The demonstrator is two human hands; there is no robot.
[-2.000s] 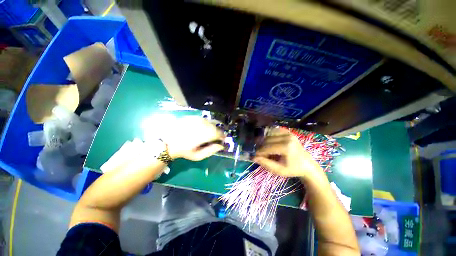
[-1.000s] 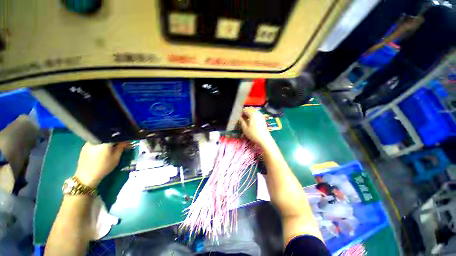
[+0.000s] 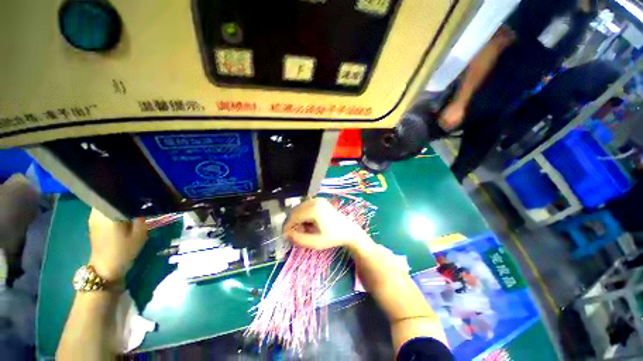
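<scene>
A fanned bundle of red and white lead wires (image 3: 299, 292) lies right of the dark metal tooling (image 3: 247, 224), pale ends over the near table edge. My right hand (image 3: 316, 224) is over the bundle's upper part, fingers pinched, with a thin pale wire running left from the fingertips. My left hand (image 3: 116, 243) is curled at the left rear of the table. A few thin reddish wires (image 3: 163, 220) meet its fingertips; whether it grips them is unclear. The tooling is partly hidden under the cream press (image 3: 296, 113).
White paper scraps (image 3: 201, 254) lie between my left hand and the tooling. Behind right are more wires (image 3: 352, 183), a red item (image 3: 347, 144) and a black fan (image 3: 405, 137). A blue bin of bagged items (image 3: 518, 310) stands at right. A person's hand (image 3: 452, 115) is beyond the fan.
My right hand has come back from beside the press, behind the bundle, to over the wires. Reddish wires now show by my left hand. The view earlier swung right, and a person has appeared behind right.
</scene>
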